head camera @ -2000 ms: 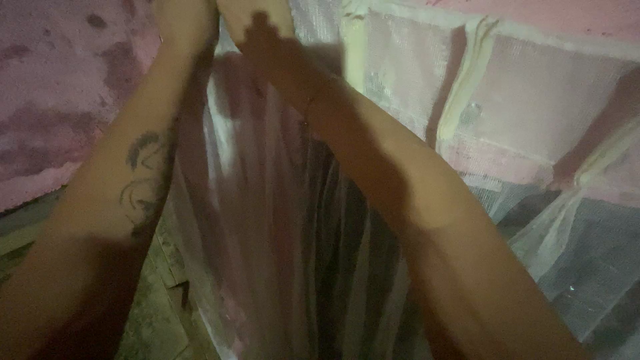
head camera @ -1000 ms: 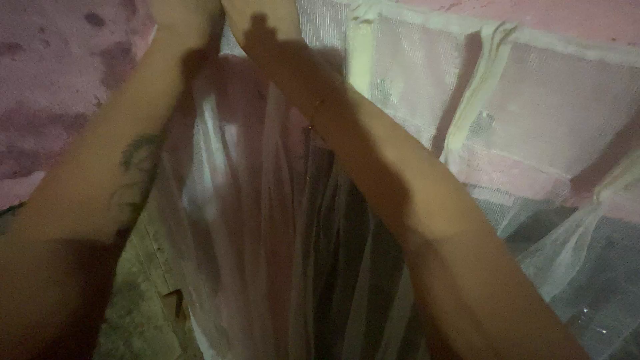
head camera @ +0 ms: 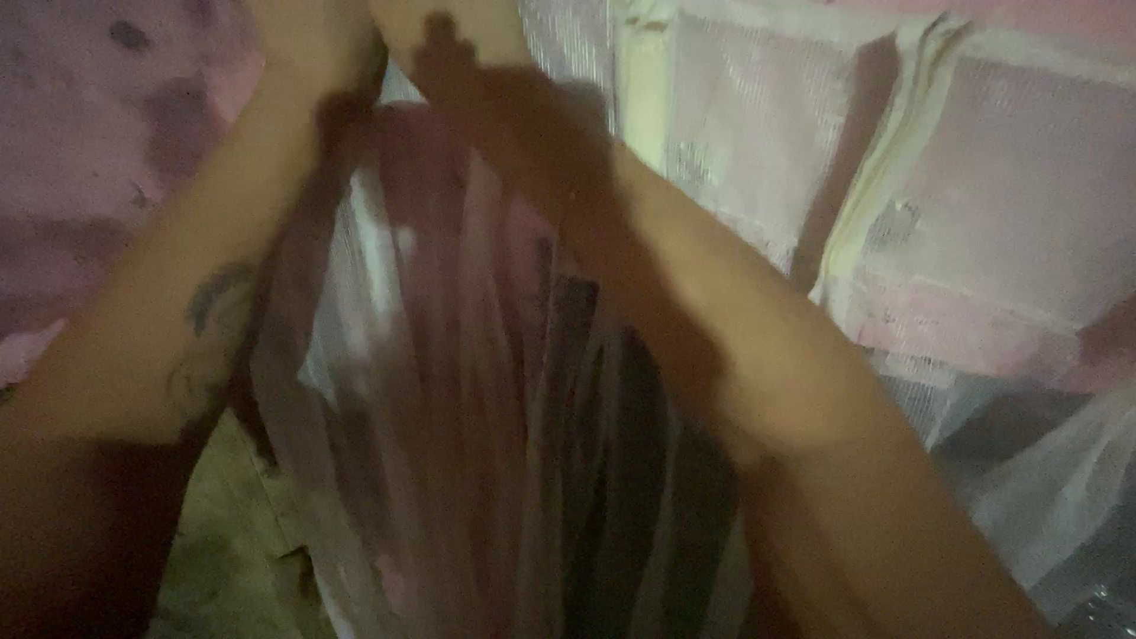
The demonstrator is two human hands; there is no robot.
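Both my forearms reach up to the top edge, where my wrists come close together. Only the base of my left hand point(head camera: 311, 31) shows, and its fingers lie beyond the frame. Close beside it, the heel of my right hand point(head camera: 453, 31) is partly in shadow, its fingers also cut off. A sheer, whitish net fabric point(head camera: 435, 373) hangs in long gathered folds from just below my hands, between my forearms. Whether either hand holds it cannot be seen.
A pink wall point(head camera: 80, 151) with dark stains stands at the left. On the right, more sheer netting point(head camera: 1056, 497) hangs before a pale framed panel point(head camera: 763, 133) with a bunched cloth strip point(head camera: 887, 151). A worn greenish floor point(head camera: 231, 532) shows at lower left.
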